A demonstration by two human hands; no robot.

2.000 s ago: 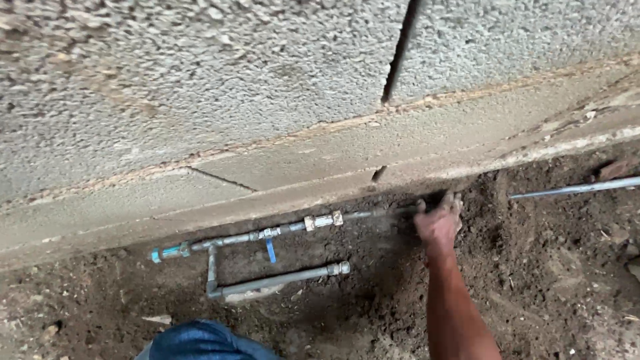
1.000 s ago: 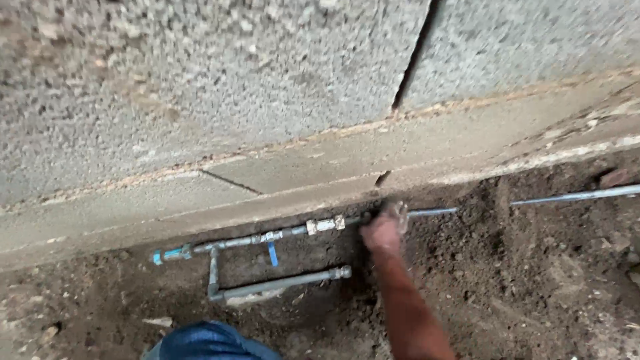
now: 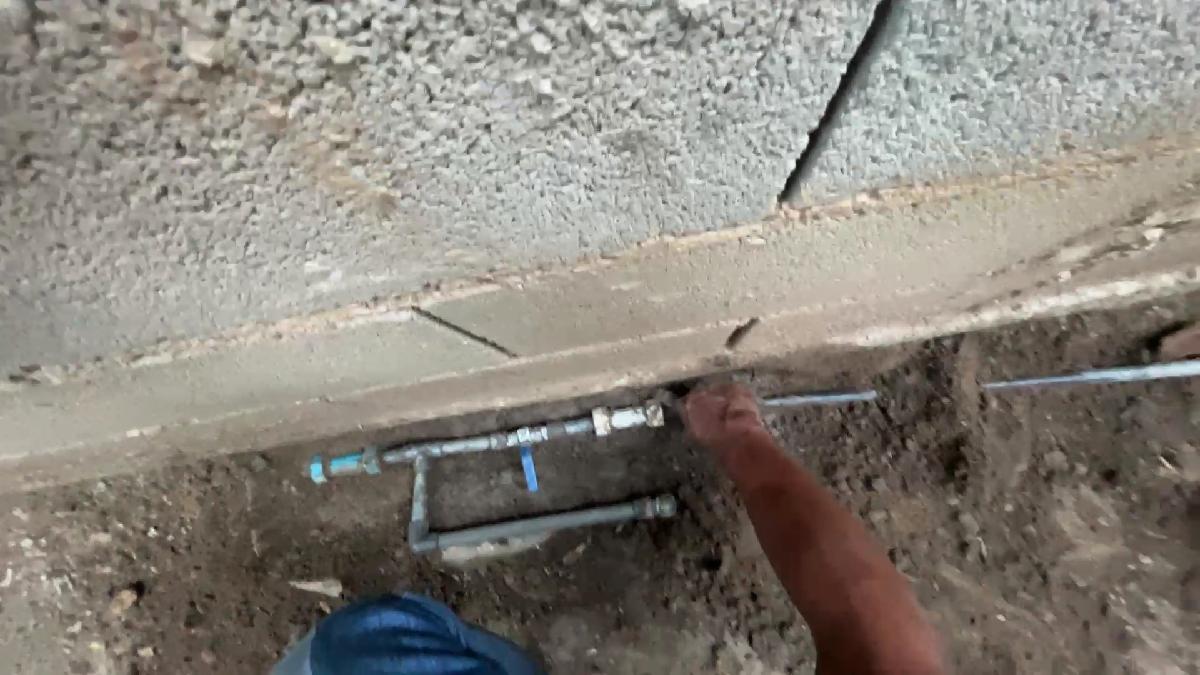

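My right hand [image 3: 724,412] is down in the soil at the foot of the wall, its fingers curled and partly hidden. A pipe [image 3: 820,399] emerges just right of it; whether the fingers grip that pipe I cannot tell. Left of the hand lies a pipe assembly with a pale coupling [image 3: 628,418], a valve with a blue lever handle [image 3: 530,468] and a blue end fitting [image 3: 344,465]. A parallel grey pipe [image 3: 544,525] joins it through an elbow and ends in a fitting. My left hand is out of view.
A concrete block wall [image 3: 562,141] with dark joints rises along the trench [image 3: 572,478]. Farther right, another length of pipe [image 3: 1097,375] lies on the loose soil [image 3: 1012,525]. A knee in blue jeans [image 3: 403,637] shows at the bottom edge.
My right hand has moved left along the trench toward the pale coupling. A length of pipe that did not show two seconds ago is visible to the right of the hand.
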